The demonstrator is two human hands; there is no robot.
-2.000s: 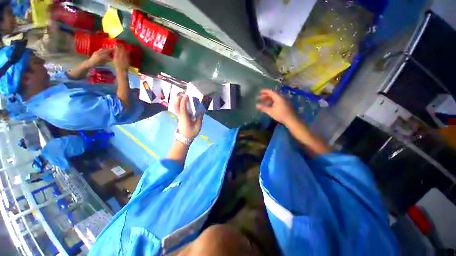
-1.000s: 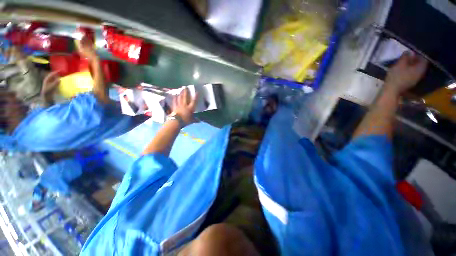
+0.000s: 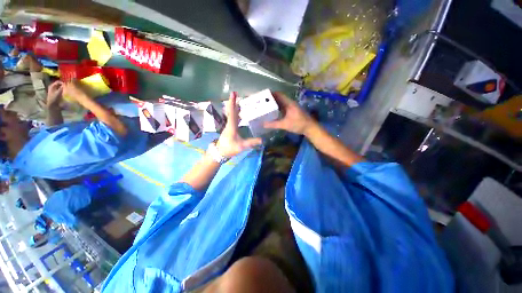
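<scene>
A small white retail box [image 3: 258,111] is in front of me above the green bench, its plain side with a small dark dot showing. My right hand [image 3: 292,117] grips it from the right. My left hand [image 3: 233,133] is at its left side with thumb and fingers spread; whether it touches the box is hard to tell. More white boxes with dark device pictures [image 3: 188,121] stand in a row along the bench edge, left of my left hand. Another such box [image 3: 481,82] lies on the dark machine infeed at the upper right.
The green workbench [image 3: 200,80] holds red packs [image 3: 146,50] and yellow pieces at the upper left. A co-worker in a blue smock [image 3: 77,139] works there. A blue-rimmed bin [image 3: 335,98] with clear and yellow film stands ahead. A metal bar [image 3: 433,40] edges the machine.
My right hand has come back from the machine to the bench and now holds a box. A box now shows on the infeed. My left hand has moved right, off the row.
</scene>
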